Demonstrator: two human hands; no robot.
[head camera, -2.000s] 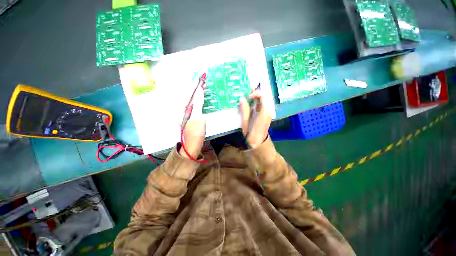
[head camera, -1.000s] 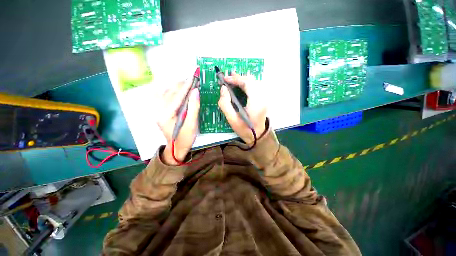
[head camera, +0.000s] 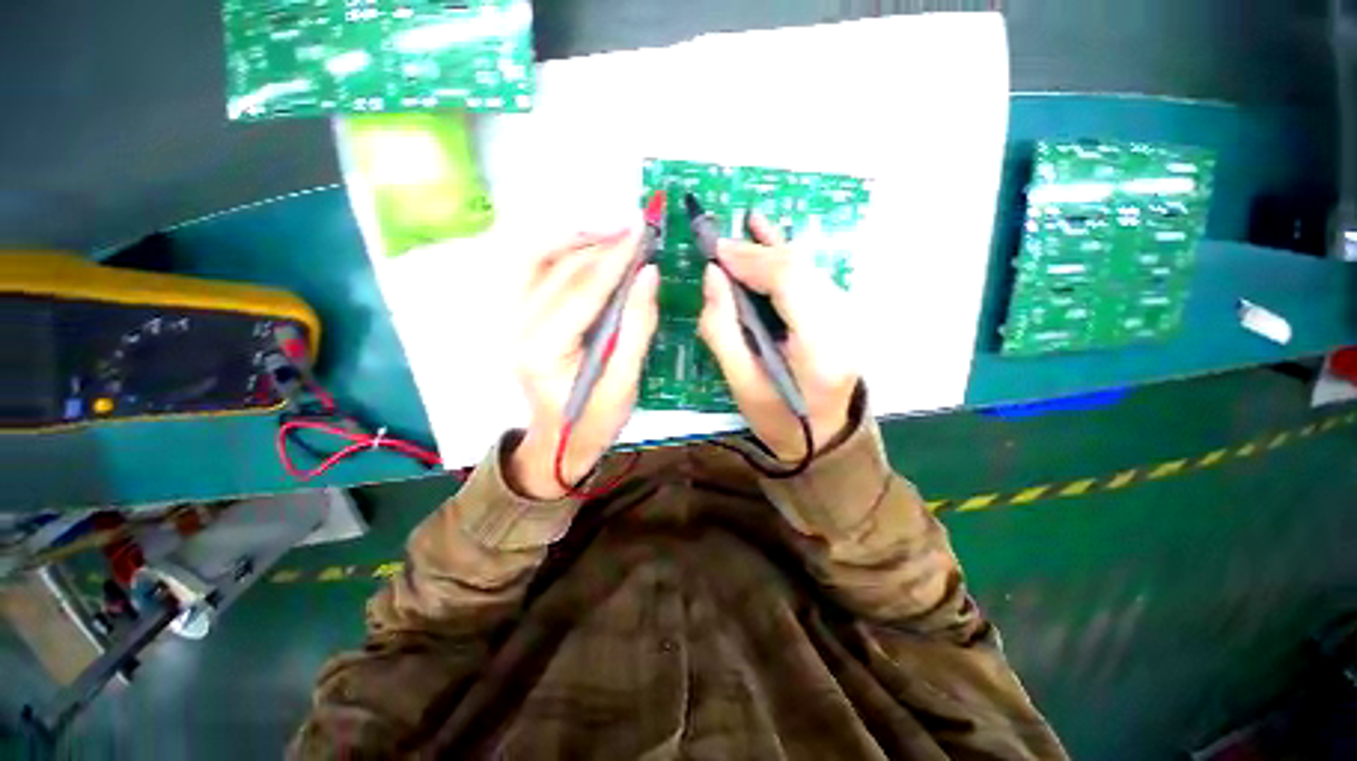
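Observation:
A green circuit board (head camera: 811, 201) lies on a white pad (head camera: 506, 342), partly covered by my hands. My left hand (head camera: 578, 350) holds the red test probe (head camera: 598, 339), its red tip at the board's upper left. My right hand (head camera: 796, 335) holds the black test probe (head camera: 762, 339), its dark tip just right of the red one, over the upper part of the board. I cannot tell whether the tips touch the board. A red wire and a black wire loop from the probe ends near my wrists.
A yellow-edged multimeter (head camera: 149, 354) lies at left with coiled leads (head camera: 335, 446). Another green board (head camera: 380, 52) is at upper left, beside a yellow-green strip (head camera: 427, 186). A green board (head camera: 1113, 245) lies right of the pad, with a small white piece (head camera: 1265, 320) farther right.
Both hands have moved up over the board since the earliest frame, bringing the probe tips close together. Since the middle frame the view has shifted, and the tips remain near the board's upper left.

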